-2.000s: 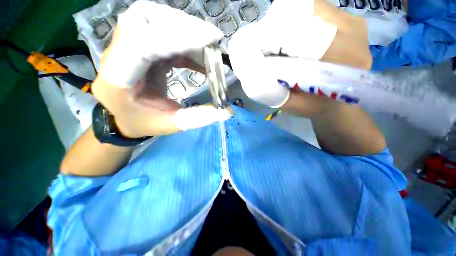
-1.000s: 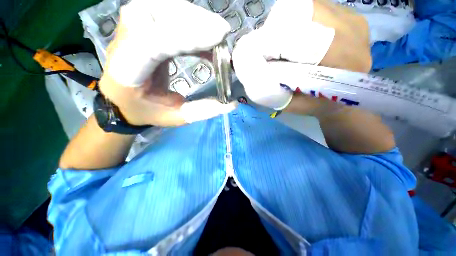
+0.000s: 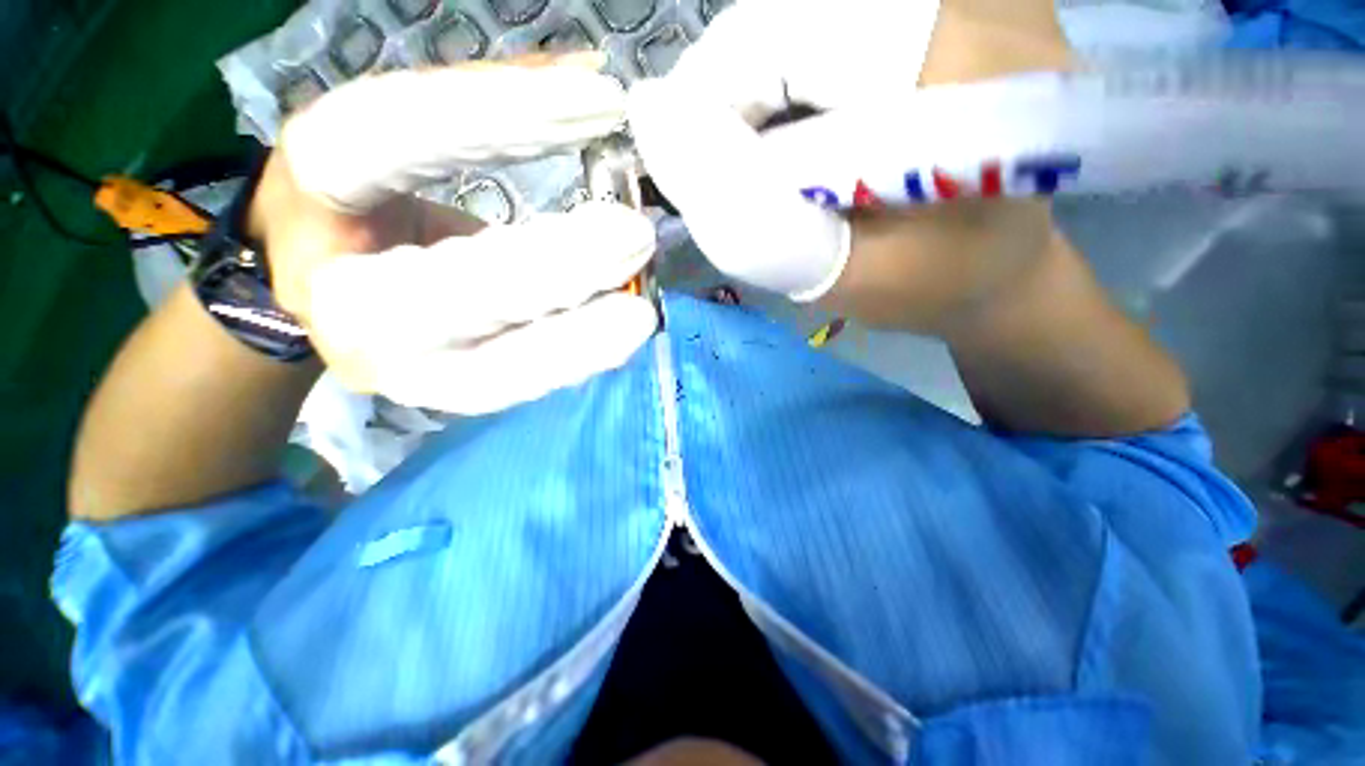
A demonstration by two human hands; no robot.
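Note:
My left hand point(image 3: 464, 262), with white coverings on the fingers, holds a silver metal case point(image 3: 614, 172) nearly edge-on between its fingers. Much of the case is hidden by the fingers. My right hand point(image 3: 764, 165), also in white coverings, holds a thick white paint marker point(image 3: 988, 142) with red and blue lettering. The marker points left, and its front end is hidden by the hand. The right fingertips are right beside the case; whether they touch it is unclear. A parts tray point(image 3: 532, 177) with silver pieces in pockets lies behind and below the hands.
An orange-and-black tool point(image 3: 150, 207) lies at the left by a black cable point(image 3: 53, 187). A crinkled plastic liner point(image 3: 359, 434) shows below my left hand. Blue cloth shows at the top right. A red object point(image 3: 1332, 472) is at the far right.
My left hand has turned and its fingers have closed in over the case, covering more of it. The left forearm has swung outward to the left. The marker's rear end has risen.

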